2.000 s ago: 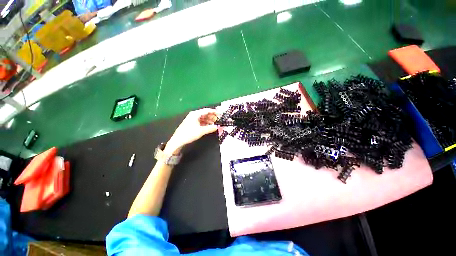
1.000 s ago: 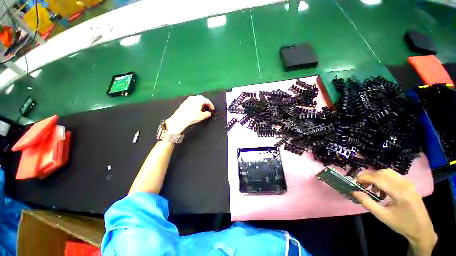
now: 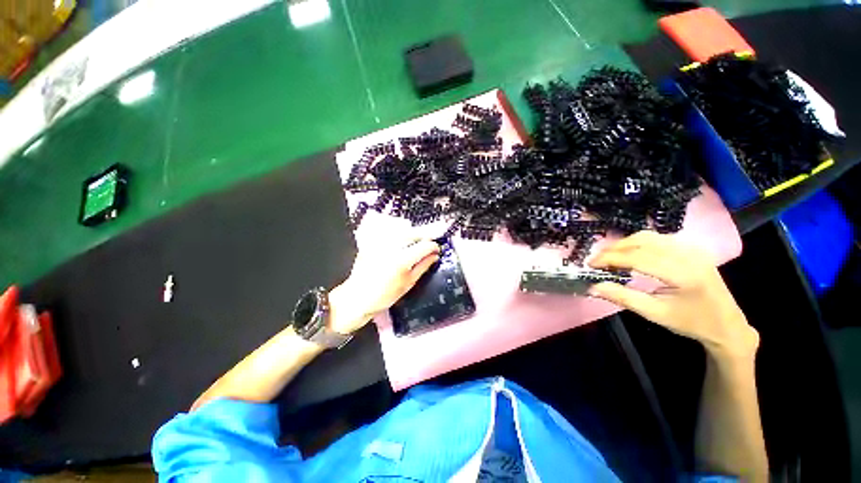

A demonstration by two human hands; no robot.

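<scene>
An open black housing [image 3: 434, 302] lies on the pink foam sheet [image 3: 514, 330]. My left hand [image 3: 392, 274] is over its upper left part. Its fingertips are pinched at the housing's top edge on what looks like a small black toothed strip, mostly hidden by the fingers. My right hand [image 3: 666, 283] grips a circuit board [image 3: 566, 281] by its right end, between thumb and fingers, to the right of the housing. The board is seen nearly edge-on. A large heap of black toothed strips [image 3: 604, 151] lies beyond both hands.
A blue and yellow bin [image 3: 722, 156] of black strips stands at right, near an orange-red pad [image 3: 706, 34]. The green belt [image 3: 255, 104] carries a closed housing [image 3: 439, 66] and one with a green board [image 3: 102, 195]. Red pads [image 3: 24, 354] lie far left.
The view has turned and shifted. My left hand has moved from the heap's left edge, across the black mat, to the housing. My right hand has come in with the board and moved nearer the housing.
</scene>
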